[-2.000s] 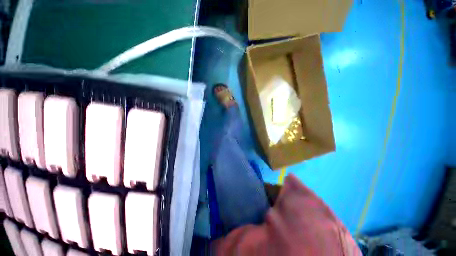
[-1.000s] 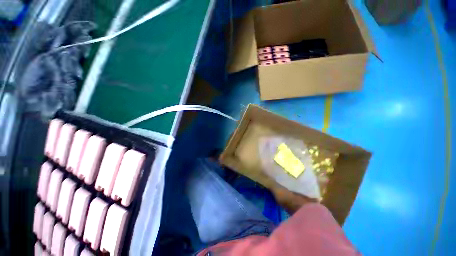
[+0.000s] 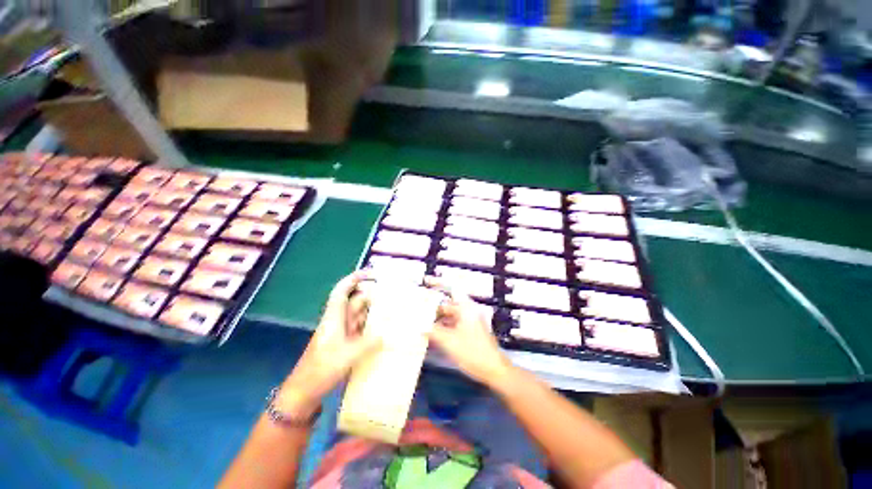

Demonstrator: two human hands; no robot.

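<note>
A pale yellow strip or stack of release liner (image 3: 384, 368) is held lengthwise between both hands, above the front edge of the near tray. My left hand (image 3: 335, 344) grips its left side and my right hand (image 3: 466, 336) grips its right side, both near its upper end. The black blister tray (image 3: 501, 258) holds rows of plain pink casings (image 3: 543, 328) with no dark squares visible on them. The hands and liner hide the tray's front left pockets. No black pad can be made out on the liner.
Another tray at left holds pink casings with dark squares (image 3: 220, 284). An open brown carton (image 3: 234, 100) stands behind it. Crumpled plastic wrap (image 3: 660, 153) and a white strapping band (image 3: 784, 282) lie on the green bench (image 3: 287, 296). A blue stool (image 3: 105, 382) stands lower left; cartons (image 3: 660, 435) lower right.
The view has swung from the floor cartons to the bench. Both hands are now in view holding the yellow liner; earlier an arm reached into the waste carton, where a yellow piece lay.
</note>
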